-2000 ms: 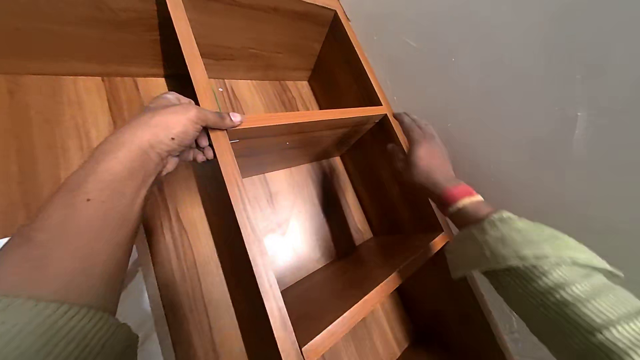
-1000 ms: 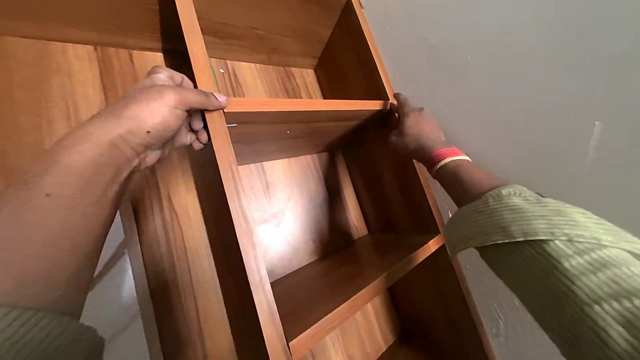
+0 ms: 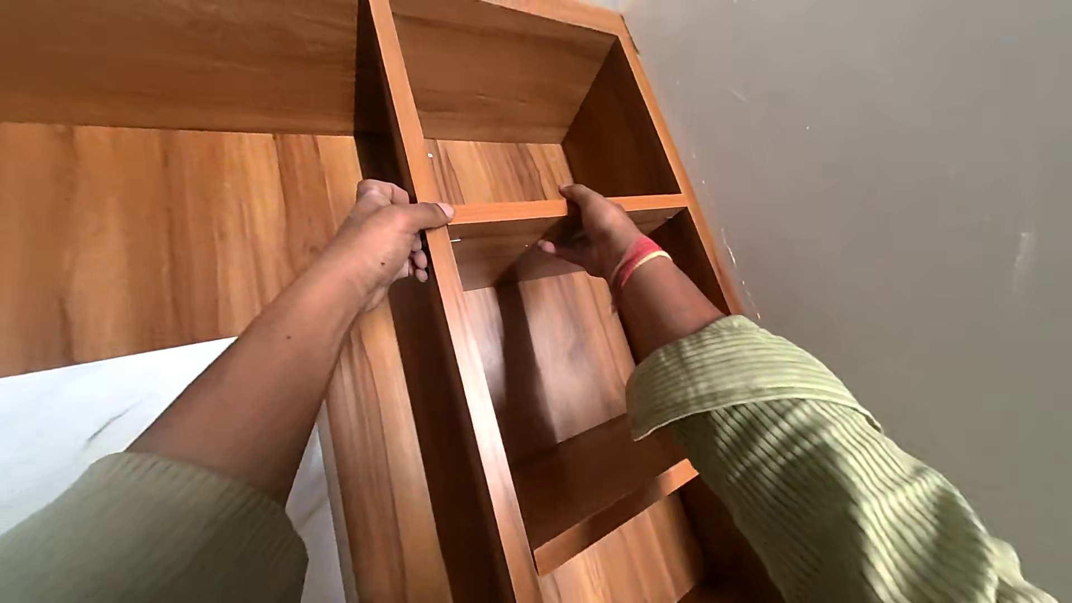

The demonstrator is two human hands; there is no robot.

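A wood-grain shelf board spans the narrow right-hand column of a wooden shelving unit. My left hand grips the upright divider panel where this board meets it, the thumb on the joint and the fingers curled round the left side. With the fingers above the board and the thumb below, my right hand holds the board's front edge right of its middle. A small white fitting or mark shows just under the board near the divider. A red and pale band circles my right wrist.
A lower shelf crosses the same column. The outer side panel stands close to a grey wall. Wood-grain back panels fill the left side, above a white marbled surface at lower left.
My right hand has left the outer side panel and moved left onto the shelf board's front edge. My left hand stays at the joint of divider and board.
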